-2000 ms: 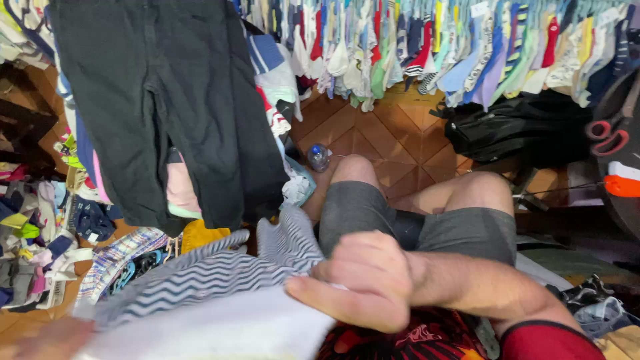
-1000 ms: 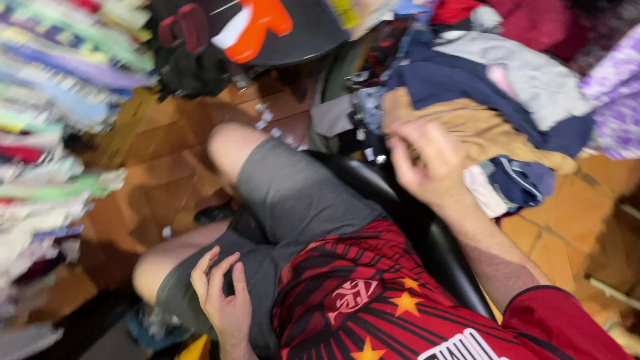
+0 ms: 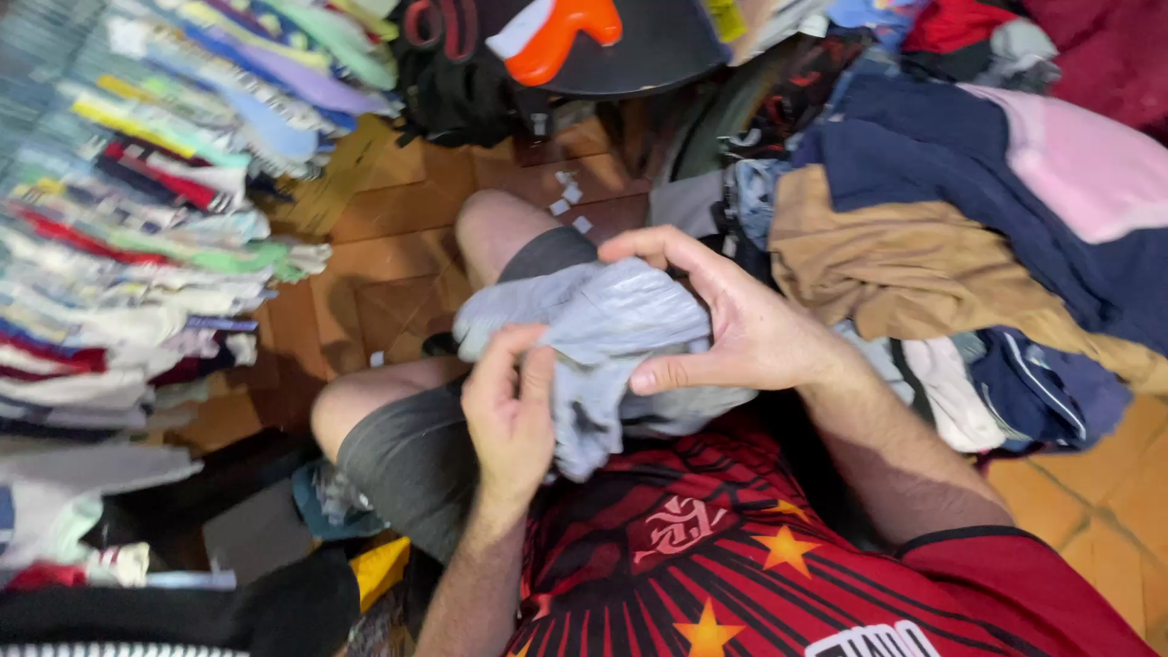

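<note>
A bunched light grey-blue cloth garment (image 3: 593, 319) is between my two hands, above my lap. My left hand (image 3: 511, 411) pinches its near left edge between thumb and fingers. On the right, my right hand (image 3: 721, 319) wraps around the garment, thumb below and fingers over the top. Part of the cloth hangs down between the hands toward my red and black shirt (image 3: 675, 547). My dark grey shorts (image 3: 411, 465) show beneath. The palm side of the left hand is partly hidden.
Small clothes hang in rows (image 3: 164, 219) at left. A pile with a brown garment (image 3: 894, 255) and a navy garment (image 3: 922, 137) lies at right. Ahead is a round black surface (image 3: 639, 55) bearing an orange and white object (image 3: 566, 41). White scraps lie on the tiled floor (image 3: 392, 246).
The view has swung right since the striped garment was in front of me. One second ago both hands showed no cloth, the right one over the pile; now they hold a grey-blue garment.
</note>
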